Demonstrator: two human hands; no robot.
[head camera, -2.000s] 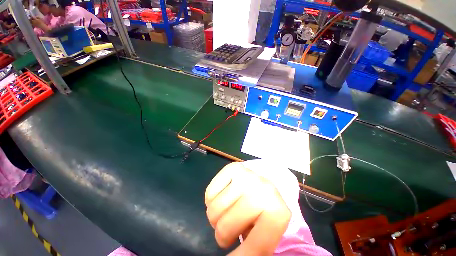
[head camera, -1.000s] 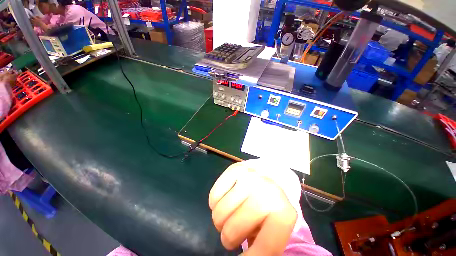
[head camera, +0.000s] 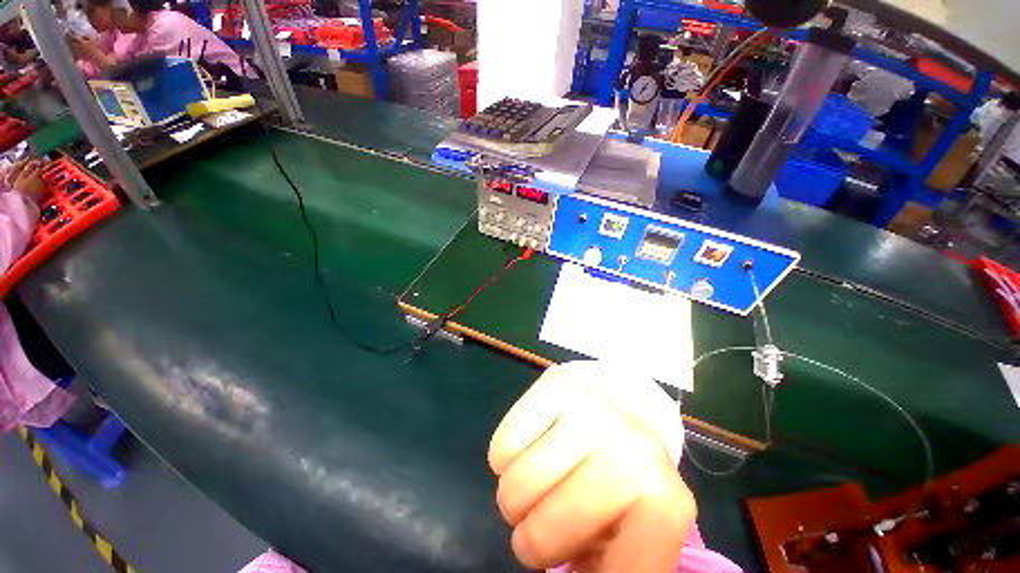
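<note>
My right hand (head camera: 593, 470) is bare and raised over the front of the bench at bottom centre. Its fingers are curled into a loose fist and nothing shows in it. A pink sleeve shows below it. My left hand is out of the picture; only a bit of pink sleeve shows at the bottom edge, left of centre. Behind my right hand lie a white record sheet (head camera: 617, 325) and a green board (head camera: 492, 285) with a brown edge. The blue control box (head camera: 626, 244) stands behind the sheet, with the small DC power supply (head camera: 512, 213) at its left.
An orange-red test fixture (head camera: 811, 526) is cut off at bottom right. A clear tube with a whitish fitting (head camera: 767, 364) loops towards it. A black lead (head camera: 313, 257) crosses the mat. A calculator (head camera: 520, 121) sits on the equipment. Another person's hand is at the red tray (head camera: 73, 213).
My right hand has shifted slightly to the right, still curled. At far left, another person's hand and sleeve have come in over the red tray.
</note>
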